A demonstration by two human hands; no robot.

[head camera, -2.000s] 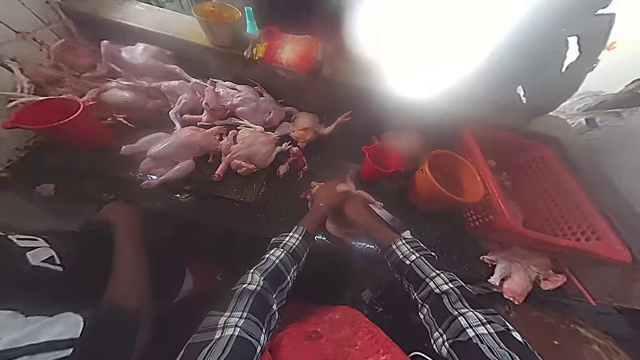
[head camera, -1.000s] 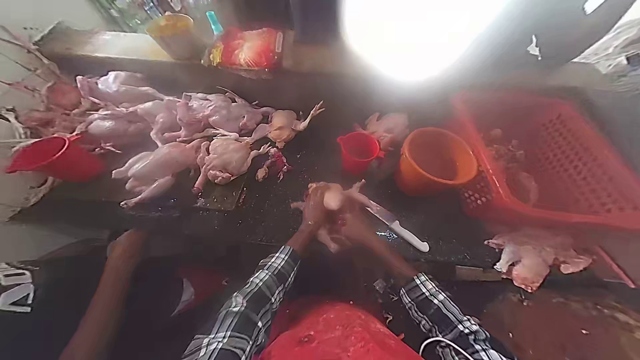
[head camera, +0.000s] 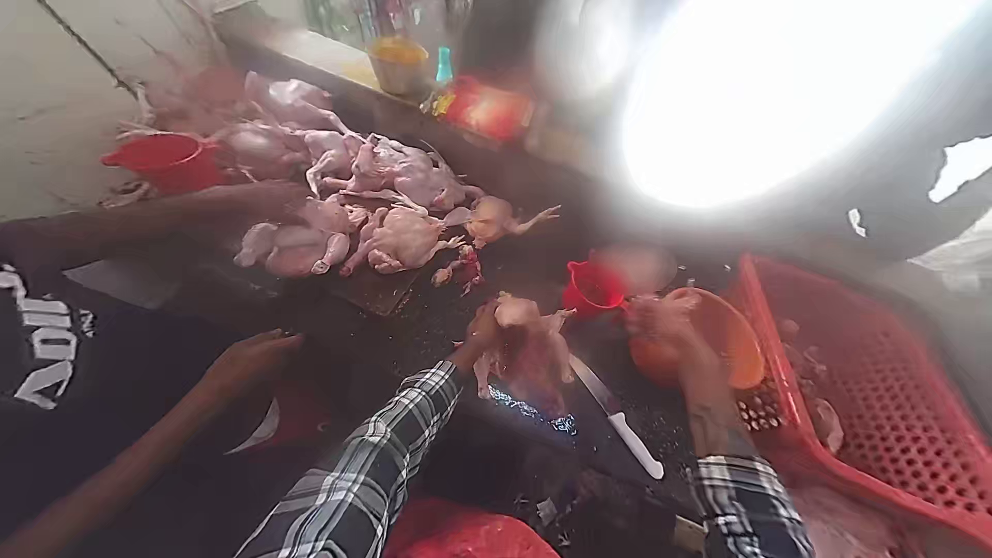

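My left hand (head camera: 482, 333) grips a plucked chicken (head camera: 535, 349) by its left side, over the dark counter. A knife with a white handle (head camera: 635, 446) lies just right of that bird. My right hand (head camera: 663, 322) is over the left rim of an orange bucket (head camera: 740, 341), blurred; whether it holds something cannot be told. Beside it stands a red plastic jug (head camera: 593, 288). Several plucked chickens (head camera: 403, 236) lie piled at the back left, with small reddish scraps (head camera: 465, 267) near them.
A red perforated crate (head camera: 891, 372) with some pieces inside stands at the right. At the left are a red bucket (head camera: 170, 161) and a co-worker's arm (head camera: 240, 368). A yellowish tub (head camera: 399, 66) and a red packet (head camera: 488, 108) sit on the back ledge. Bright glare hides the upper right.
My right hand has left the chicken and moved right to the orange bucket. My left hand still holds the bird. The co-worker's other arm now reaches toward the pile.
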